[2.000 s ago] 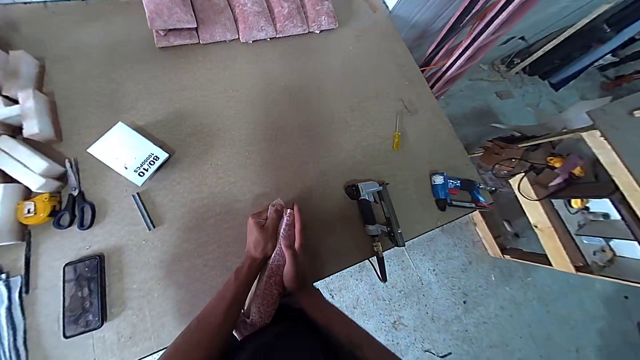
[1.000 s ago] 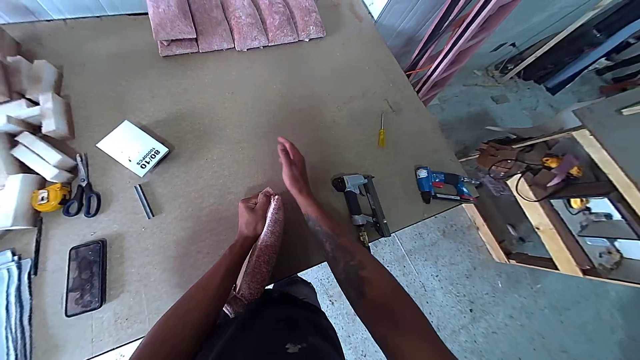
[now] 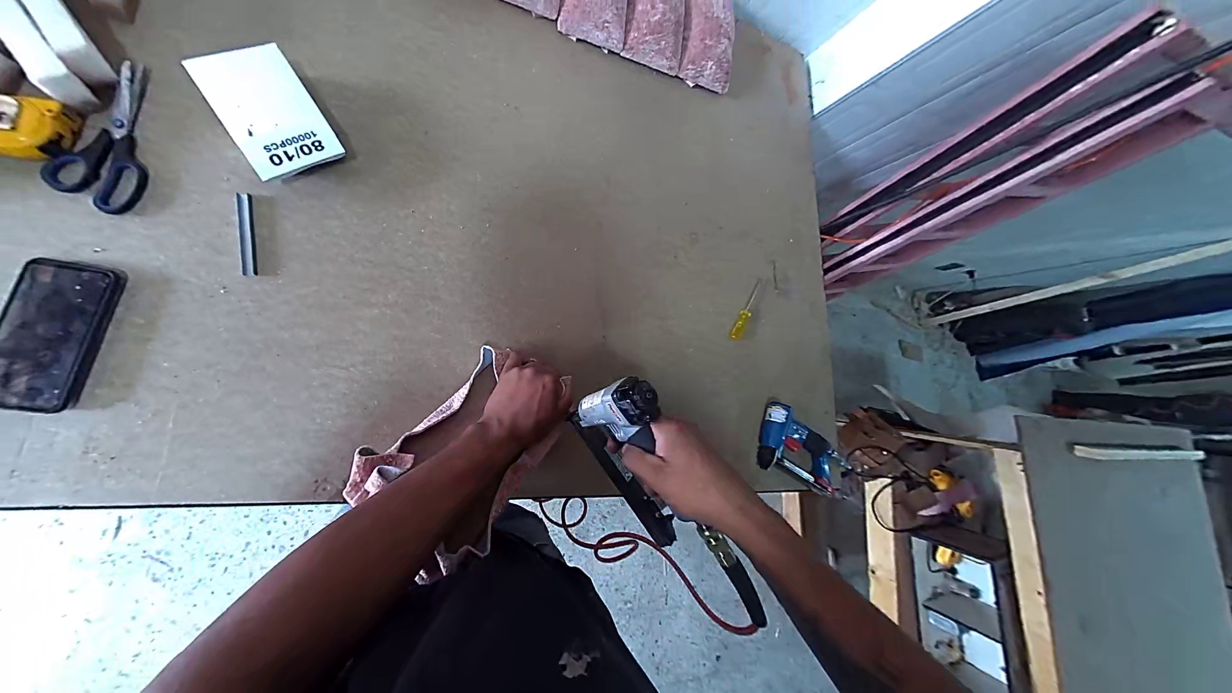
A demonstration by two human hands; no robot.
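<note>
My left hand (image 3: 525, 399) holds a bunched piece of pinkish fabric with a pale backing (image 3: 423, 433) at the near edge of the table. My right hand (image 3: 681, 472) is closed around the handle of a pneumatic stapler (image 3: 624, 409). The stapler's silver head is close to my left hand's fingers, beside the fabric. Whether its nose touches the fabric I cannot tell. A red air hose (image 3: 674, 568) hangs below the table edge near the stapler's hose fitting.
A blue stapler (image 3: 797, 448) lies at the table's right edge, with a yellow screwdriver (image 3: 744, 313) above it. Leftward are a staple strip (image 3: 246, 234), a white box (image 3: 265, 111), scissors (image 3: 117, 144), a tape measure (image 3: 37, 127) and a phone (image 3: 58, 332). Pink padded pieces (image 3: 654, 34) lie at the far edge.
My right hand has taken hold of the silver and black stapler that lay on the table and has brought it beside my left hand. The fabric is now spread wider. The view has shifted closer.
</note>
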